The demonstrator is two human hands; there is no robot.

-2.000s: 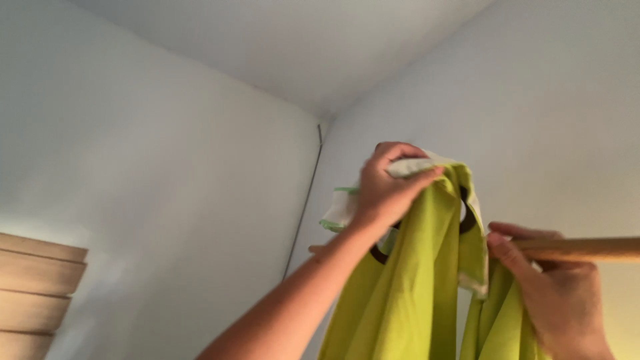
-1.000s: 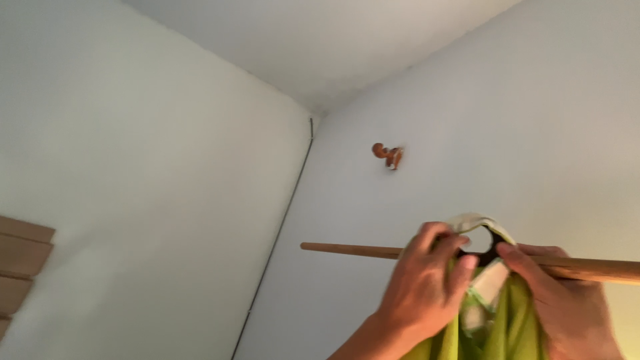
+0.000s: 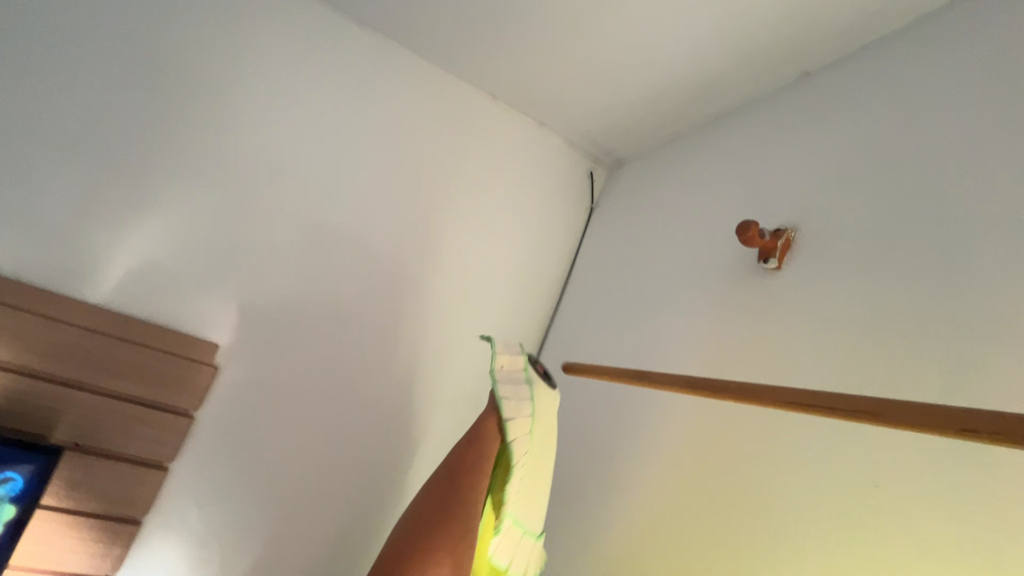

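Observation:
A yellow-green curtain (image 3: 485, 544) with a pale, green-stitched heading band (image 3: 516, 448) hangs in the lower middle. A dark-rimmed eyelet (image 3: 542, 372) shows at the band's upper right corner, just left of the tip of a wooden curtain rod (image 3: 768, 398). My left forearm rises behind the band, which hides my left hand, so its grip cannot be made out. The rod slants down to the right edge, with no cloth on the part in view. My right hand is out of view.
An orange-brown wall bracket (image 3: 770, 244) with a round knob is fixed above the rod. A dark cable (image 3: 568, 280) runs down the wall corner. Wooden slats (image 3: 96, 344) and part of a blue picture or screen (image 3: 24, 488) are at the lower left.
The curtain's eyelet end, earlier at the rod between both hands, is now left of the rod's tip. My left arm has moved left with it, and my right hand has left the view.

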